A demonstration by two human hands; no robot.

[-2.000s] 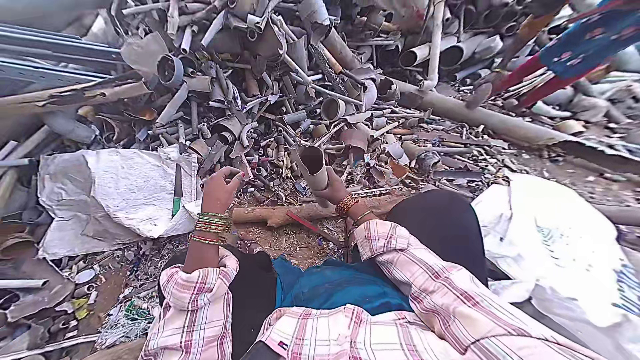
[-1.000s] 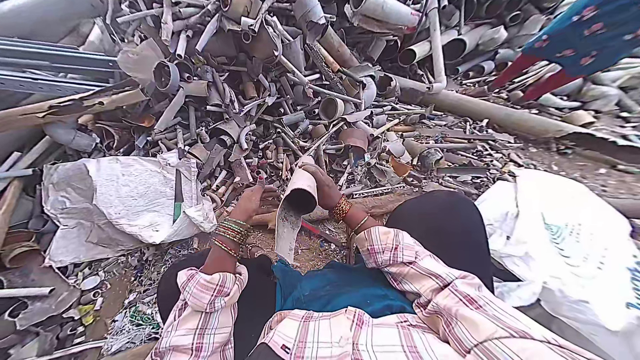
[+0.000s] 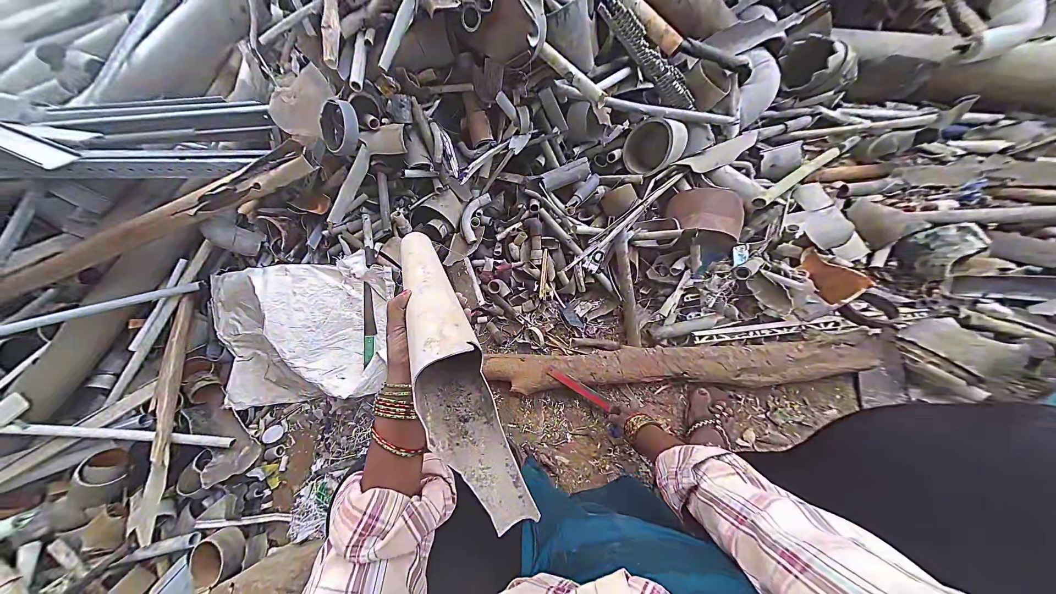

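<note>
My left hand (image 3: 399, 338) grips a broken piece of grey-white plastic pipe (image 3: 437, 318) from its left side; the pipe's upper part is a round tube, and its lower part is split into an open, jagged trough. To the right and lower down, my right hand (image 3: 631, 417) is closed on the near end of a red, narrow tool (image 3: 582, 389), whose kind I cannot tell. The tool's far end lies against a rough wooden log (image 3: 701, 365) on the ground. Part of my left hand is hidden behind the pipe.
A large heap of broken pipes and fittings (image 3: 577, 173) rises ahead. A white woven sack (image 3: 289, 330) lies left of the pipe piece. Wooden strips and pipe lengths (image 3: 165, 412) fill the left side. A bare foot (image 3: 708, 412) rests near my right hand.
The pipe piece was in my right hand and is now in my left. My right hand has gone down to the red tool, which lay by the log. The view has shifted.
</note>
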